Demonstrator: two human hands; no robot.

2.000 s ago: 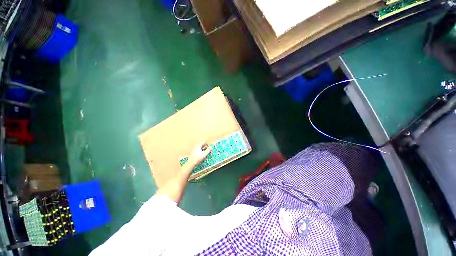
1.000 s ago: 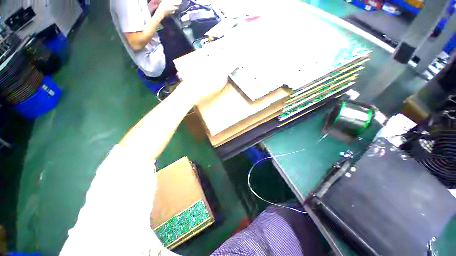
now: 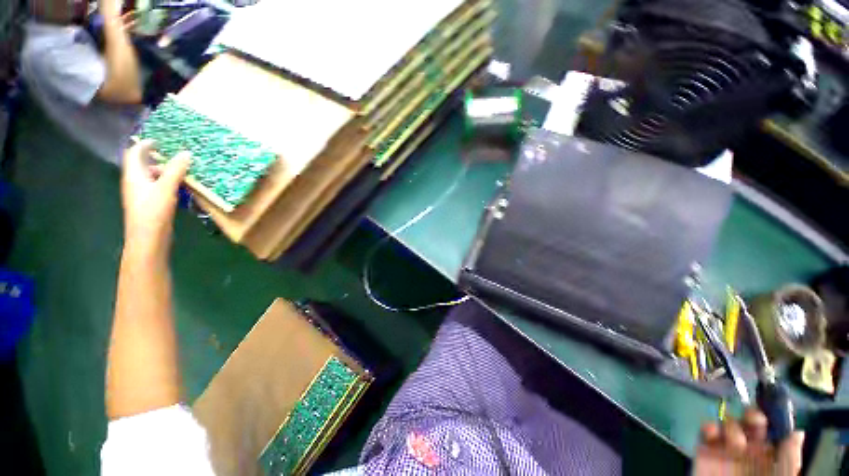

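Observation:
My left hand (image 3: pixel 156 181) grips the left end of a green PCB panel (image 3: pixel 207 153), thumb on top, over the brown sheets of the tall board stack (image 3: pixel 307 191). The panel's contact with the stack is unclear from blur. My right hand (image 3: pixel 747 446), cut off by the bottom edge, holds the dark handle of the soldering iron (image 3: pixel 774 404), its metal shaft pointing up. The black work plate (image 3: pixel 605 237) lies on the bench with no panel on it.
A lower stack (image 3: pixel 251 386) stands by my knee. The solder spool (image 3: pixel 493 116), black fan (image 3: pixel 689 79), yellow-handled tools (image 3: pixel 687 330), tip-cleaning pot (image 3: pixel 791 321) and sponge (image 3: pixel 818 371) surround the plate. Solder wire (image 3: pixel 410 307) loops off the bench edge. Another person's arm (image 3: pixel 119 56) shows upper left.
The view has swung right. My left hand, earlier at the brown sheets of the tall stack, now holds a green panel there. My right hand with the iron has come into view.

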